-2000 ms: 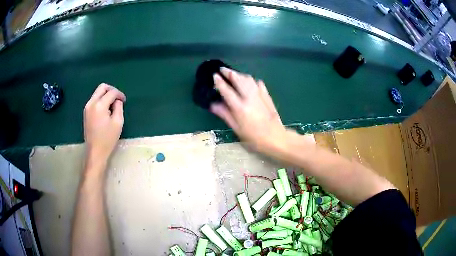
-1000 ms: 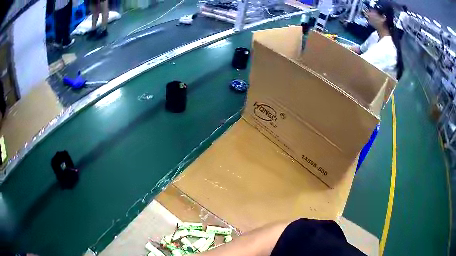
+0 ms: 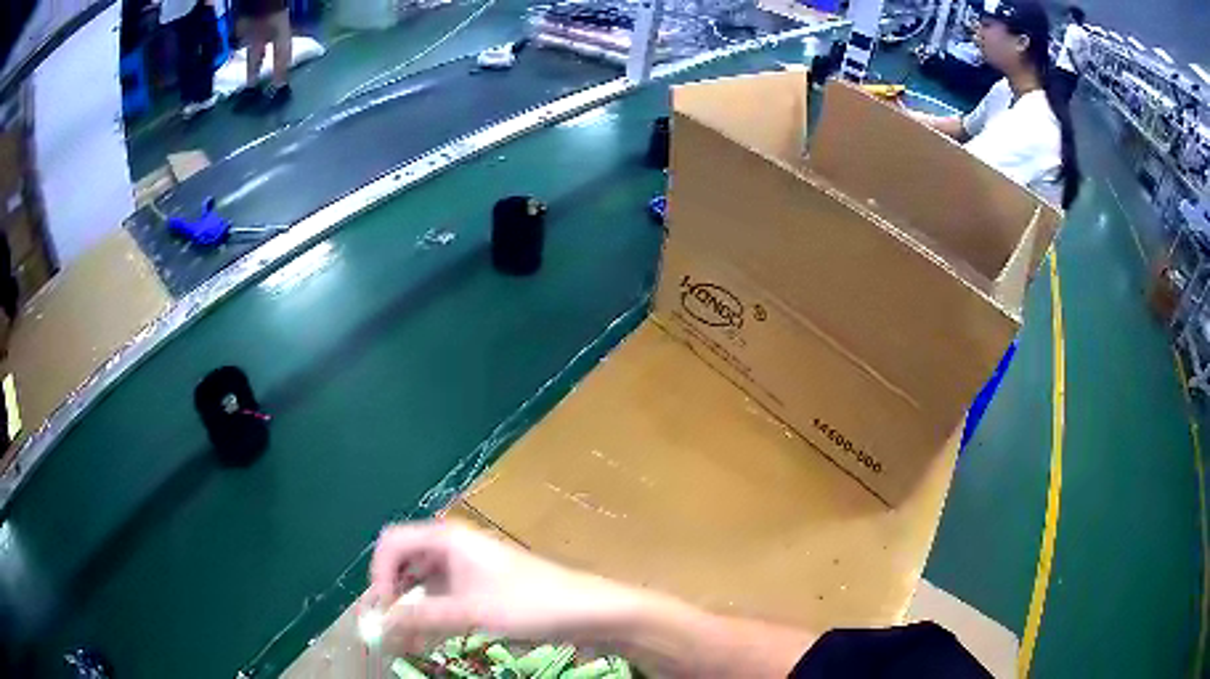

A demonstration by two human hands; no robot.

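My right hand (image 3: 422, 584) reaches in from the lower right, over the bench edge beside the belt. Its fingers are closed on a small pale, blurred thing that looks like a battery cell (image 3: 373, 625). A pile of green battery cells (image 3: 537, 659) with thin red leads lies just below the forearm, cut off by the bottom edge. A black housing (image 3: 232, 422) stands on the green conveyor belt (image 3: 358, 385) at left, with a small pale part and red bit showing. Another black housing (image 3: 518, 236) stands farther along. My left hand is out of view.
A large open carton (image 3: 823, 385) is at the right, with flat brown cardboard (image 3: 664, 491) before it. A partly hidden housing (image 3: 660, 142) is behind it. A blue tool (image 3: 202, 228) lies beyond the belt. A person (image 3: 1015, 126) is at the upper right; others' legs show upper left.
The view has turned right from the belt toward the carton. In the last second, housings have moved right along the belt, and my right hand has come into view above the cells.
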